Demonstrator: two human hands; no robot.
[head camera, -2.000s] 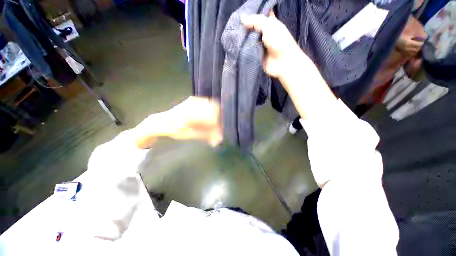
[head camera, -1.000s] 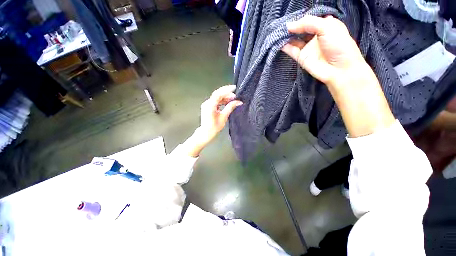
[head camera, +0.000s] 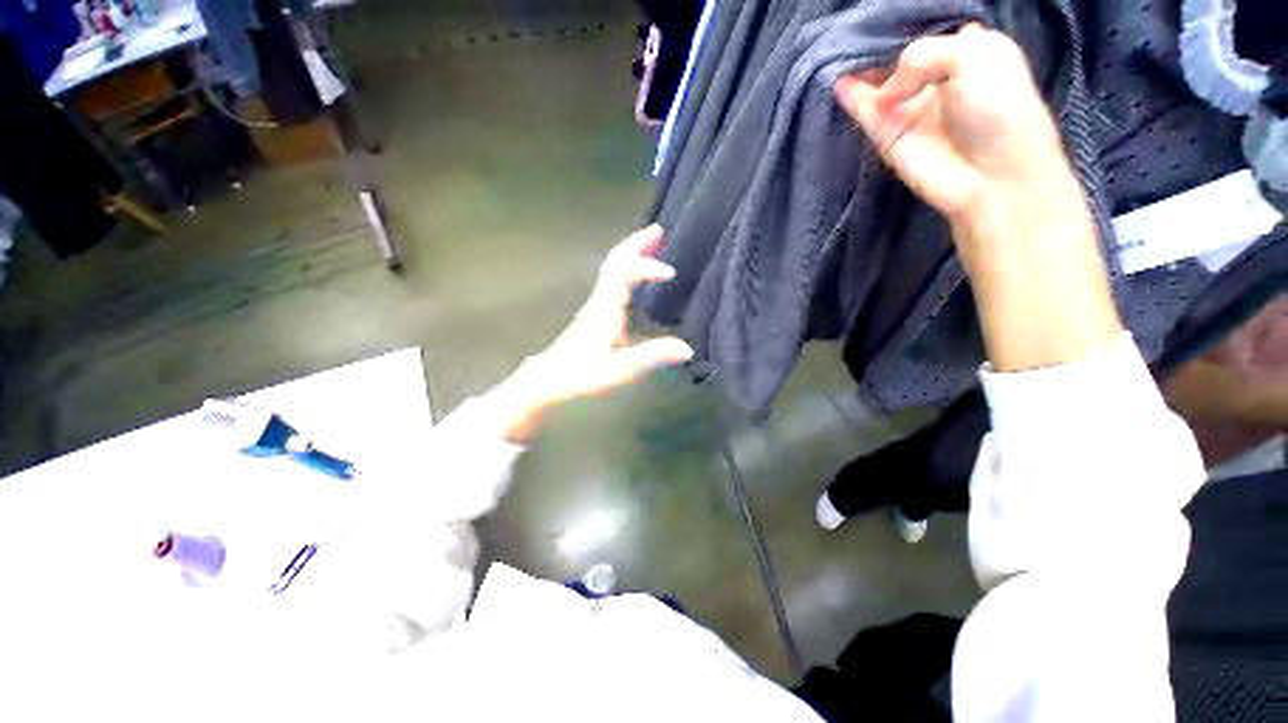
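A dark grey fine-striped garment (head camera: 791, 212) hangs in front of me at the upper centre, its lower end loose above the floor. My right hand (head camera: 939, 120) pinches a fold of it near the top. My left hand (head camera: 629, 311) is at the garment's left edge, thumb and fingers apart, with nothing held in it. To the right hangs dark dotted fabric with a pale ruffled collar (head camera: 1218, 57) and a white hang tag (head camera: 1194, 223).
A white table (head camera: 99, 494) at lower left bears a purple thread spool (head camera: 191, 555), a blue tool (head camera: 300, 448) and a small dark tool (head camera: 294, 568). A person's legs (head camera: 904, 473) stand beyond the garment. Another table (head camera: 141, 43) is at upper left.
The left hand came from a blur at lower left to the garment's left edge, and its fingers have since spread apart. The right hand still holds the fabric. The view has shifted, showing the table.
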